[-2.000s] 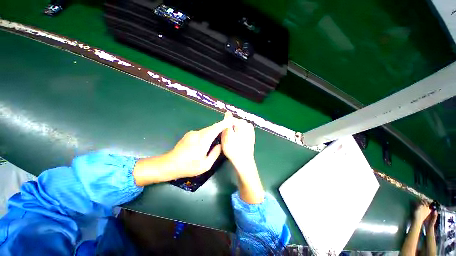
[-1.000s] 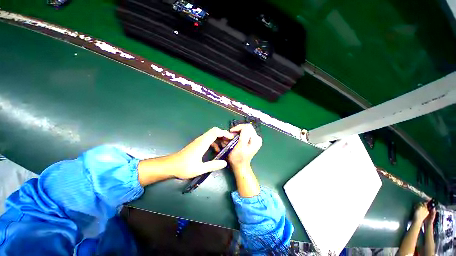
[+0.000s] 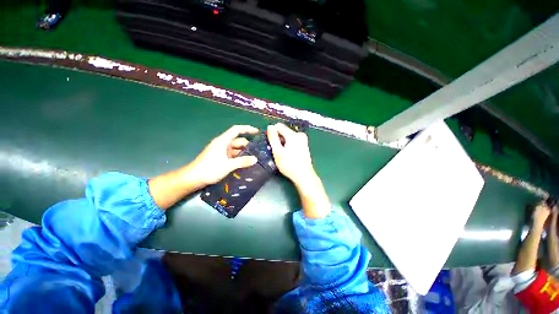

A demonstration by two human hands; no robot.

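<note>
A black phone body (image 3: 236,187) with orange and white flecks lies face up on the green bench, slanting from lower left to upper right. A dark squarish cover (image 3: 262,151) sits on its upper end. My left hand (image 3: 222,156) grips the phone's left side, its thumb on the face near the cover. My right hand (image 3: 290,153) holds the upper right side, fingers at the cover's edge. The far corner of the phone is partly hidden by my fingers. A few small dark spare covers (image 3: 298,125) show just beyond my right hand.
A large white tilted board (image 3: 420,205) stands at the right, under a slanting white post (image 3: 472,80). Beyond the chipped bench edge (image 3: 202,91), a thick stack of black trays (image 3: 245,52) sits on the green belt. Another person's hands (image 3: 539,218) are at far right.
The phone was edge-on a second ago and now lies with its flecked face up. My hands have shifted to its upper end. The whole view has also shifted a little.
</note>
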